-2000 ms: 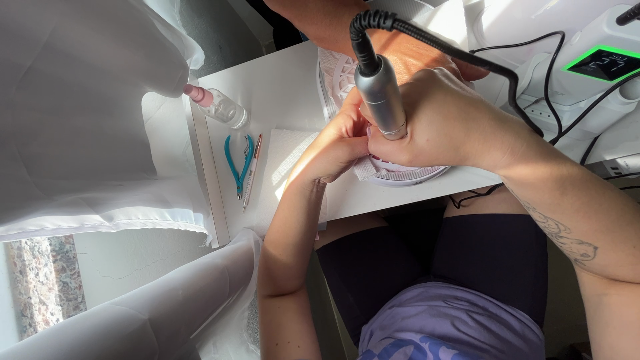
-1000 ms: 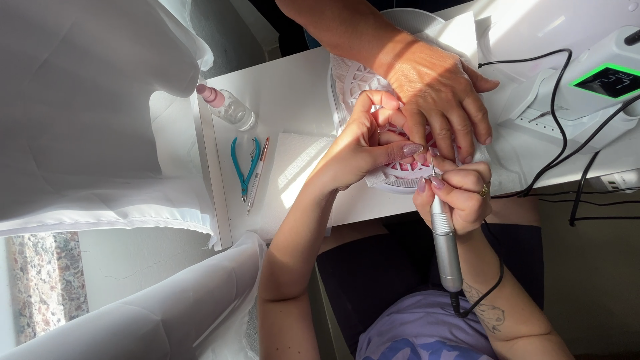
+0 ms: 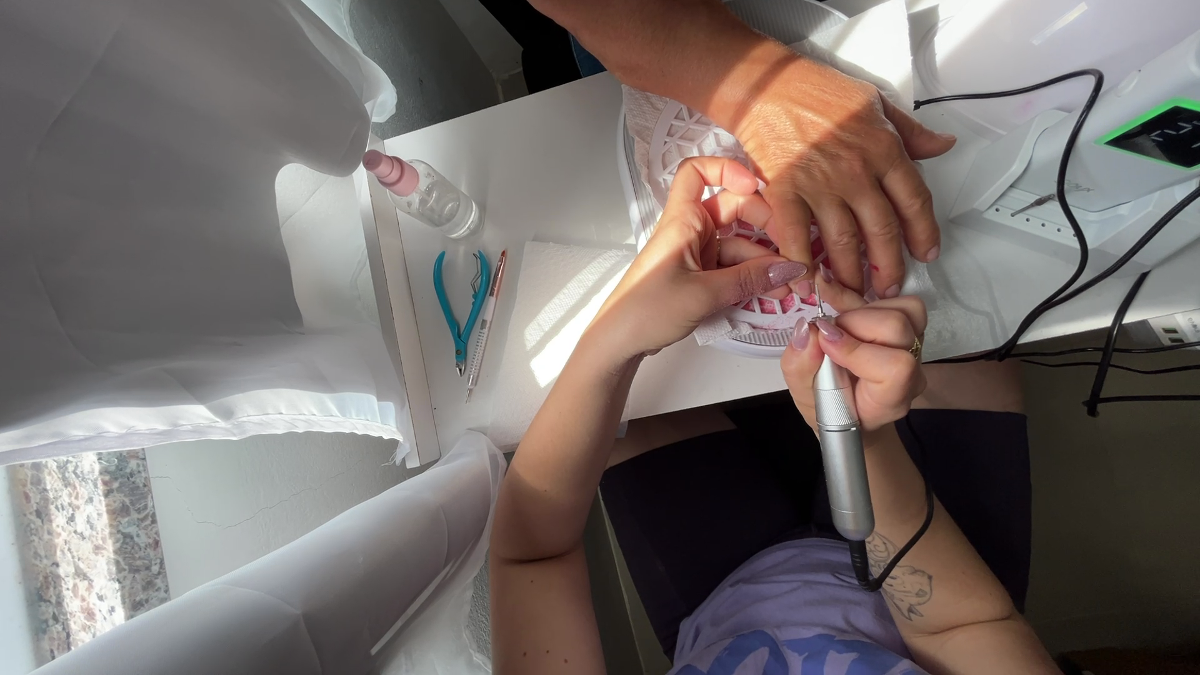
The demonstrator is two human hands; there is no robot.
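Observation:
My right hand [image 3: 867,352] grips a silver electric nail drill handpiece [image 3: 841,450] near its front, the bit pointing up at a fingertip of another person's hand [image 3: 834,155]. My left hand [image 3: 689,267] holds a finger of that hand between thumb and fingers; the exact grip is partly hidden. The other person's hand lies palm down, fingers spread, over a white lattice-topped nail dust collector [image 3: 689,136] with pink showing through its openings. Whether the bit touches the nail cannot be told.
On the white table [image 3: 553,150] at left are a clear spray bottle [image 3: 436,199], teal cuticle nippers [image 3: 461,309], a slim tool [image 3: 487,323] and a paper towel [image 3: 562,300]. The drill's control unit [image 3: 1134,141] and black cables [image 3: 1073,187] are at right. White curtains [image 3: 187,187] hang at left.
Two seconds ago my right hand held the drill upright above the other person's hand; it has since moved down, with the drill's cable end now toward me.

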